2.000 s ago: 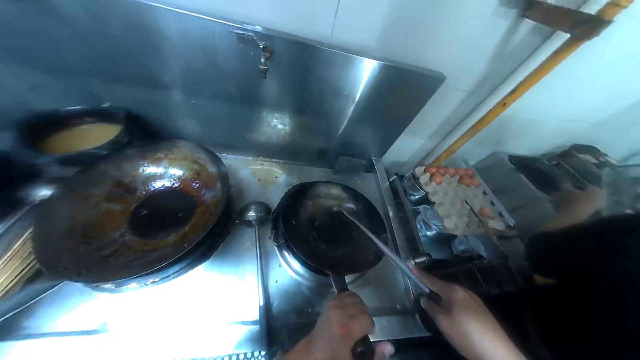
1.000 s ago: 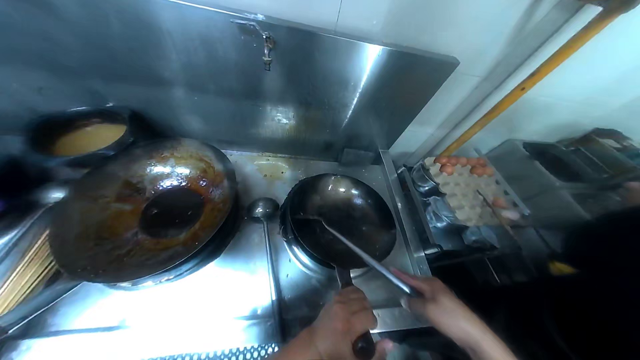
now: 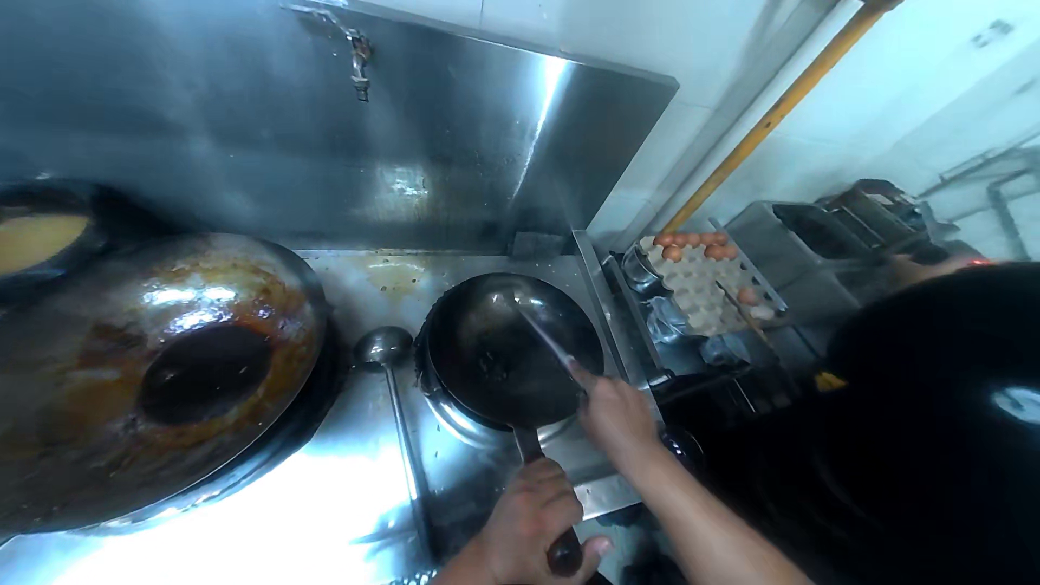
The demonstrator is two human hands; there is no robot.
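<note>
My left hand [image 3: 536,516] grips the handle of a small dark wok [image 3: 520,349], which sits over a round burner ring on the steel stove. In my right hand [image 3: 616,414] is a long-handled metal utensil [image 3: 543,335]; its far end reaches into the upper part of the wok, and that tip is blurred. A few small dark bits lie on the wok's bottom. To the left of this wok, a steel ladle [image 3: 385,348] rests on the stove top with its handle toward me.
A large oily wok [image 3: 187,366] fills the left side, beside a pot of yellowish liquid [image 3: 36,240]. A tap [image 3: 360,69] hangs on the steel backsplash. At right are an egg tray [image 3: 699,284] with several eggs, steel containers, and a person in dark clothing [image 3: 934,422].
The utensil in my right hand has moved within the wok, from its left side a second ago to the upper part. My left hand has stayed on the handle.
</note>
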